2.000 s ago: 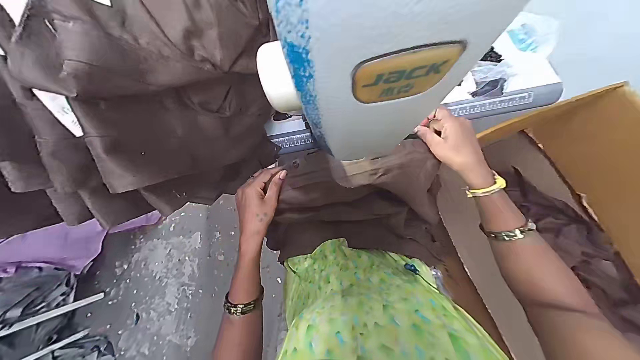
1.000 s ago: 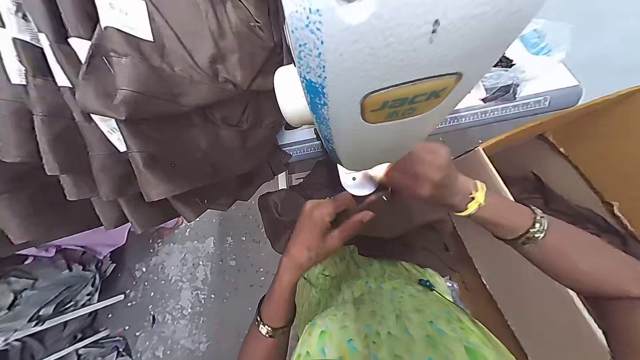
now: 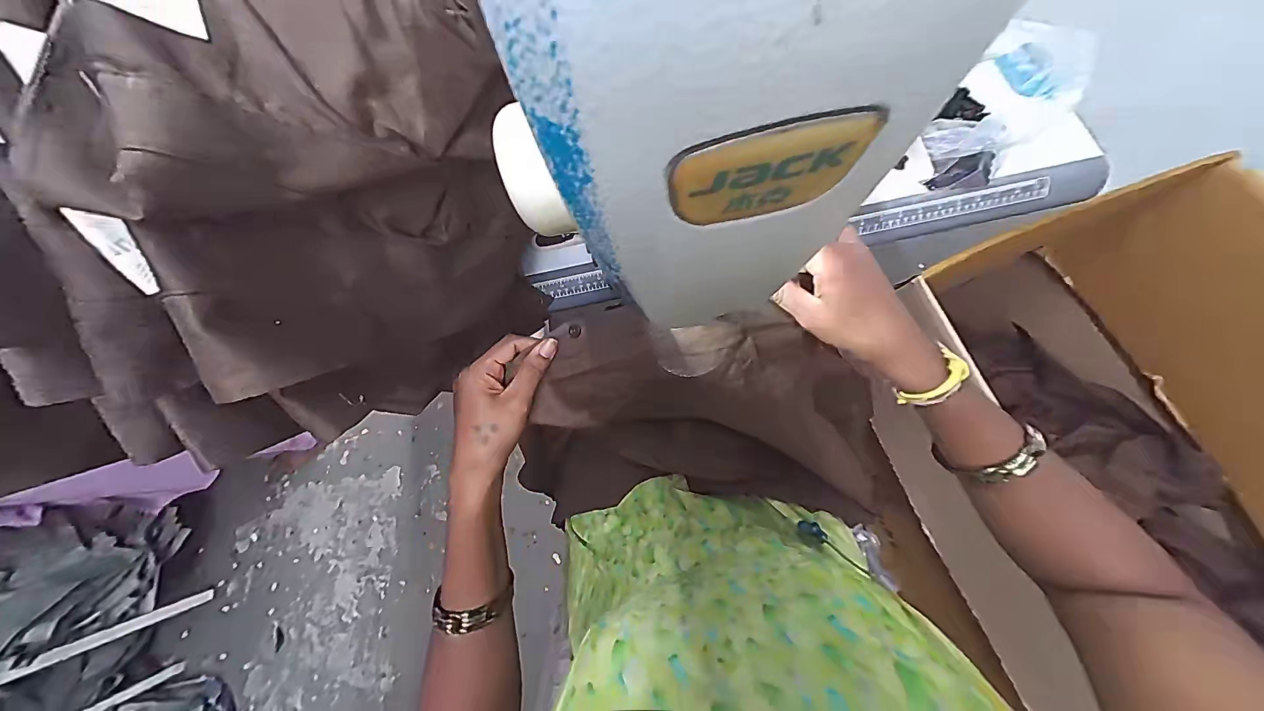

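Note:
A Jack sewing machine (image 3: 750, 89) stands in front of me, its head over a dark brown fabric piece (image 3: 632, 385). My left hand (image 3: 499, 400) pinches the fabric's left edge between thumb and forefinger, beside a small dark round button or hole (image 3: 575, 332). At the right of the machine head, my right hand (image 3: 849, 301) has its fingers closed at the fabric's far edge; the fingertips are partly hidden. Between the hands the fabric passes beneath the machine's clear guard (image 3: 691, 354) and hangs toward my lap. The needle area is hidden.
Stacked brown garment pieces (image 3: 296, 197) with white paper tags hang at the left. A cardboard box (image 3: 1145, 286) holding brown fabric (image 3: 1086, 415) stands at the right. Plastic bags (image 3: 973, 138) lie beyond the ruler-marked machine edge (image 3: 953, 205). Dark grey cloth (image 3: 79, 583) lies at lower left.
One second ago both hands were close together at the machine's lower end. They are now apart, the left one further left, the right one further up, with the fabric spread between them.

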